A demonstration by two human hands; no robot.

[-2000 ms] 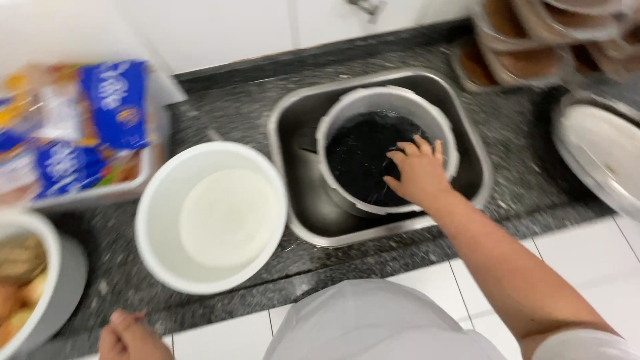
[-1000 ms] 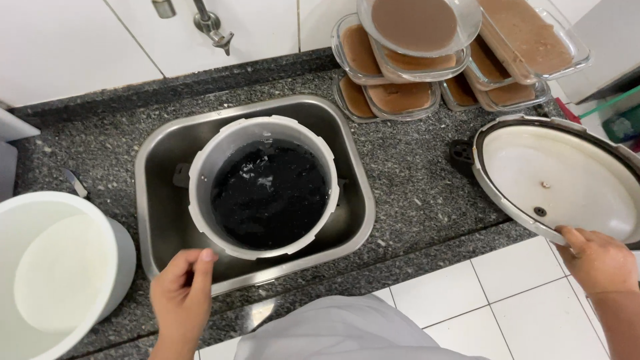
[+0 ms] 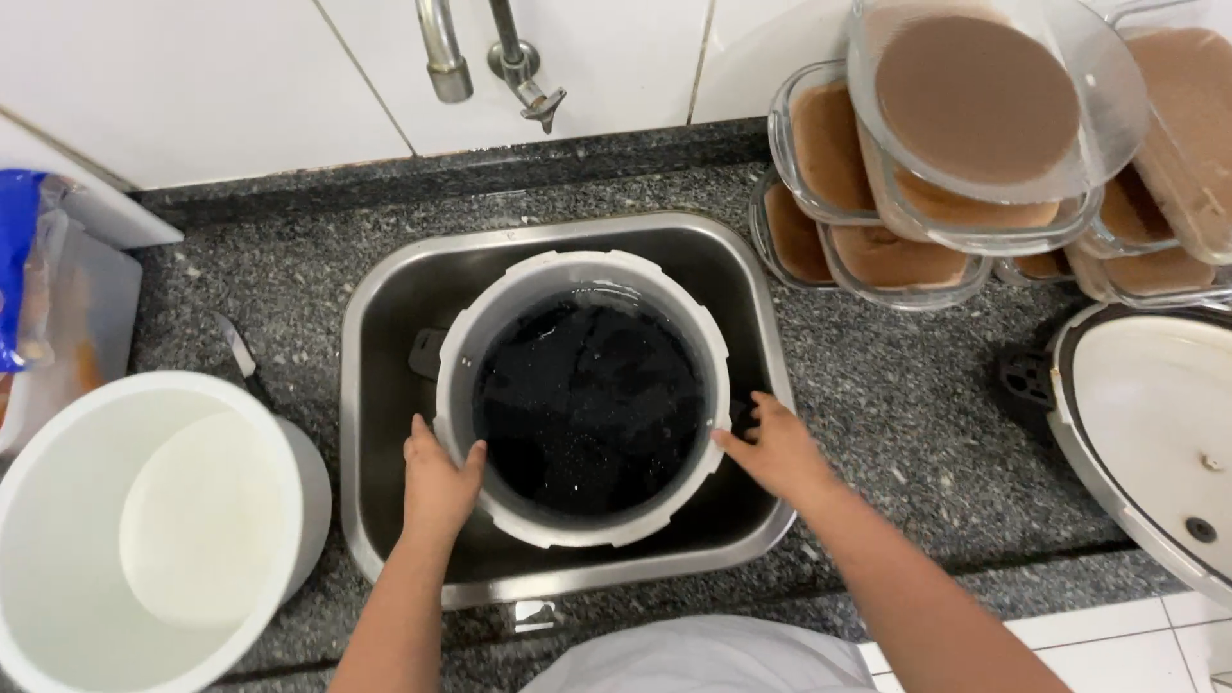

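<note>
A metal pressure cooker pot (image 3: 582, 534) full of dark liquid stands in the stainless steel sink (image 3: 568, 587), its dark side handles low in the basin. My left hand (image 3: 441, 481) is at the pot's lower left rim, thumb near the edge and fingers outside. On the right, my right hand (image 3: 775, 448) has its thumb at the rim and its fingers by the right handle, which it partly hides. Whether either hand grips firmly, I cannot tell. The pot's lid (image 3: 1145, 414) lies underside up on the counter at the right.
A white bucket (image 3: 207, 510) stands left of the sink, with a knife (image 3: 236, 346) behind it. Glass containers (image 3: 905, 260) of brown food are stacked back right, a bowl (image 3: 982, 106) on top. A faucet (image 3: 448, 72) overhangs from the wall. A plastic bin (image 3: 96, 298) stands far left.
My right hand has left the lid and come to the pot's right side. My left hand has moved from in front of the pot to its left rim.
</note>
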